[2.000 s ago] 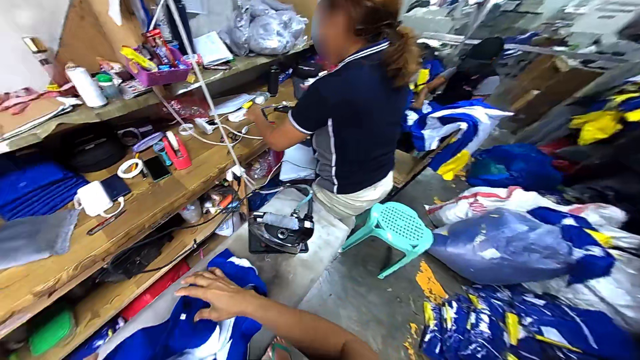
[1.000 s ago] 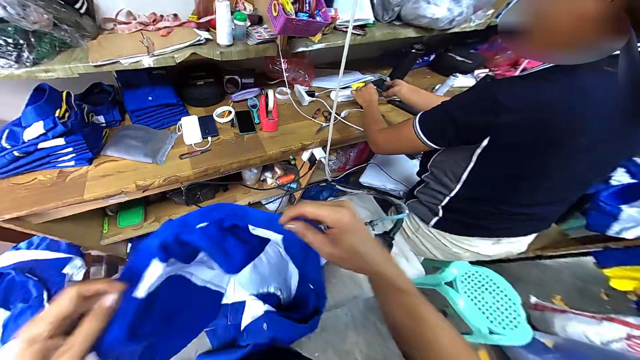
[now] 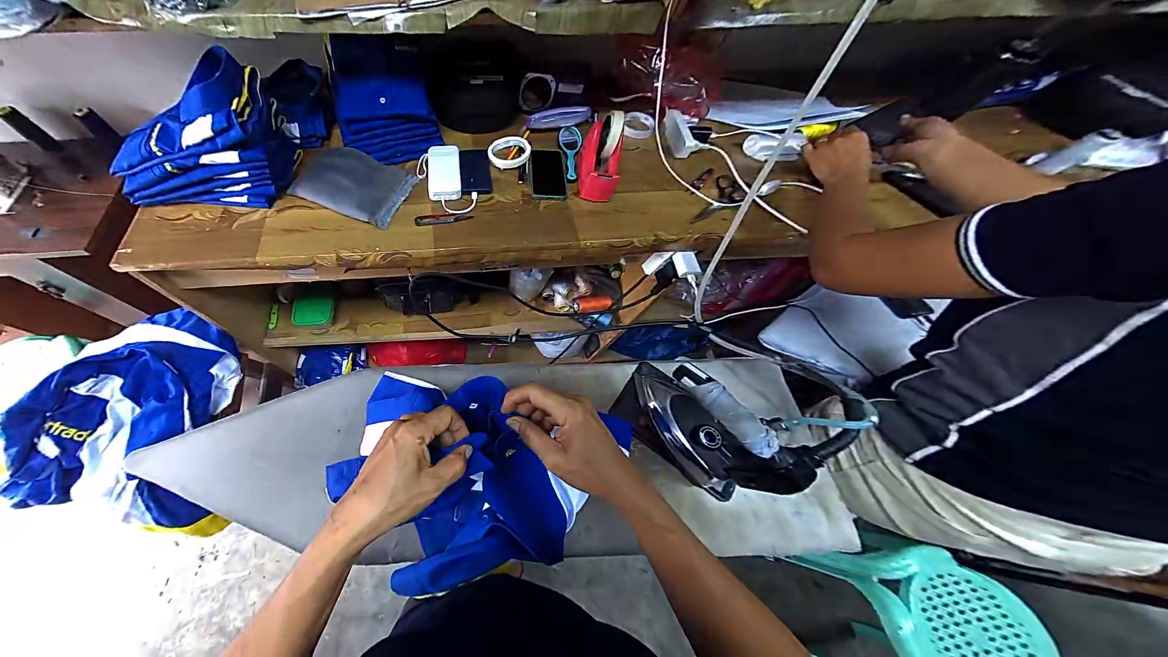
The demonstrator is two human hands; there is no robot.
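Observation:
A blue and white garment (image 3: 511, 493) lies bunched over the grey padded ironing board (image 3: 265, 456), its lower edge hanging toward my body. My left hand (image 3: 415, 461) pinches dark blue cloth near the collar between thumb and fingers. On the other side of the collar, my right hand (image 3: 566, 433) grips the cloth with bent fingers. To the right of my right hand, a black and silver iron (image 3: 712, 433) with a wrapped handle rests on the board, its cord running off to the right.
Behind the board, a wooden workbench (image 3: 566, 224) holds folded blue garments (image 3: 205, 137), phones, a red tape dispenser (image 3: 600, 160) and cables. A co-worker (image 3: 1049, 274) is at the right, near a green plastic stool (image 3: 967, 593). More blue and white clothing (image 3: 119, 411) is piled at left.
The garment, spread wide between my hands a second ago, is now bunched on the board. Both hands have come together at its collar. The view has swung left since the first frame.

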